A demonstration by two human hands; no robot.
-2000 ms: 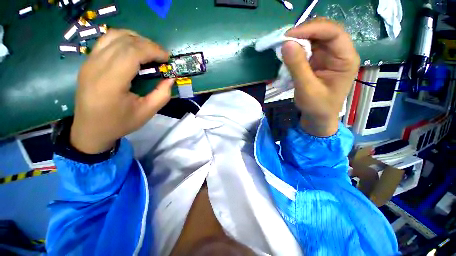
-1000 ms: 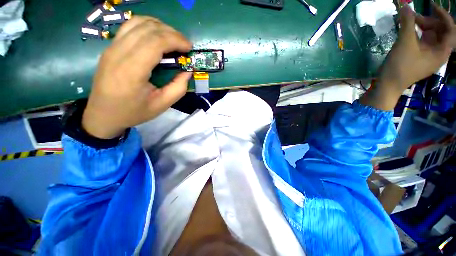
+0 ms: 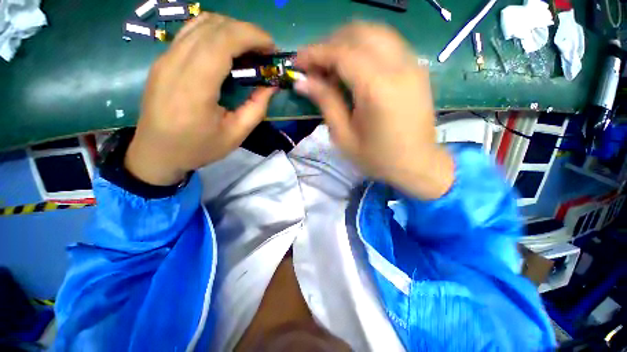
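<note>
My left hand (image 3: pixel 199 96) holds the small black electronic device (image 3: pixel 254 72) by its left part, between thumb and fingers. A white strip and an orange-gold flex show on the device. My right hand (image 3: pixel 378 103) is blurred, with its thumb and fingertips at the device's right end. They hold or press a small yellow and white part (image 3: pixel 294 73), which looks like the battery end. The fingers hide most of the circuit board.
Several display modules (image 3: pixel 173 12) lie at upper left, beside a crumpled wipe (image 3: pixel 17 26). On the right are a pale flat strip (image 3: pixel 467 31), one display module (image 3: pixel 479 48), white cloths (image 3: pixel 526 26) and clear film (image 3: pixel 526 60). A silver-black cylinder (image 3: pixel 608 82) stands far right.
My right hand has come from the far right to the device. The wipe it held earlier is out of it. The battery that hung below the board no longer hangs there. My left hand keeps its hold.
</note>
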